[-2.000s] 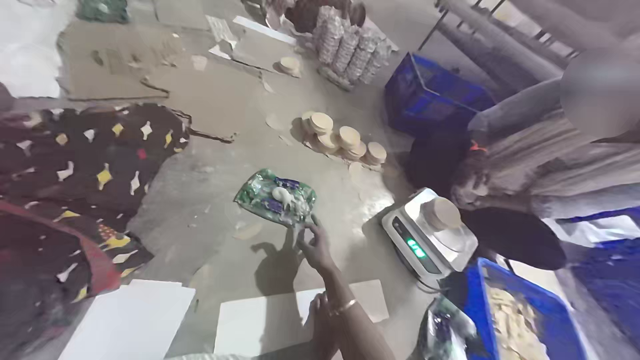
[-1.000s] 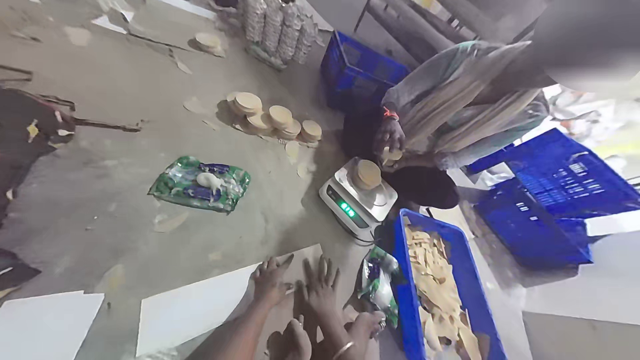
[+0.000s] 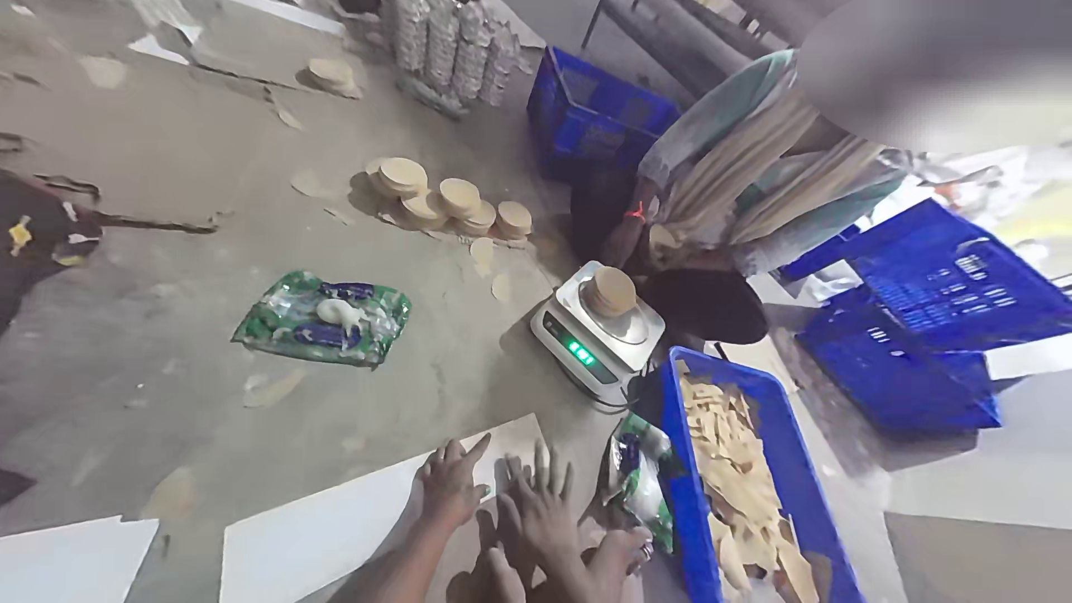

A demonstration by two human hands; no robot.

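Observation:
My left hand point(image 3: 452, 484) rests with spread fingers at the right part of a white sheet point(image 3: 335, 523) on the floor, holding nothing. Beside it, my right hand point(image 3: 543, 507) lies palm down, fingers apart and empty, by the sheet's right edge. Ahead and to the left is a green and clear plastic packet point(image 3: 276, 322) with a small white item point(image 3: 339, 313) on top. Beyond my hands stands a digital scale point(image 3: 578, 335) with a lit green display, bearing a stack of round tan discs point(image 3: 611, 291). Another green plastic packet point(image 3: 641, 477) lies right of my right hand.
A blue crate point(image 3: 791, 469) of tan scraps stands at right, with more blue crates point(image 3: 888, 335) beyond. Several disc stacks point(image 3: 461, 198) and wrapped rolls point(image 3: 456, 50) stand ahead. A co-worker's hand point(image 3: 620, 243) is near the scale. Another white sheet point(image 3: 75, 557) lies lower left.
My right hand was at the green packet two seconds ago and has drawn back beside my left hand. The co-worker's hand has moved down beside the scale. The view has shifted.

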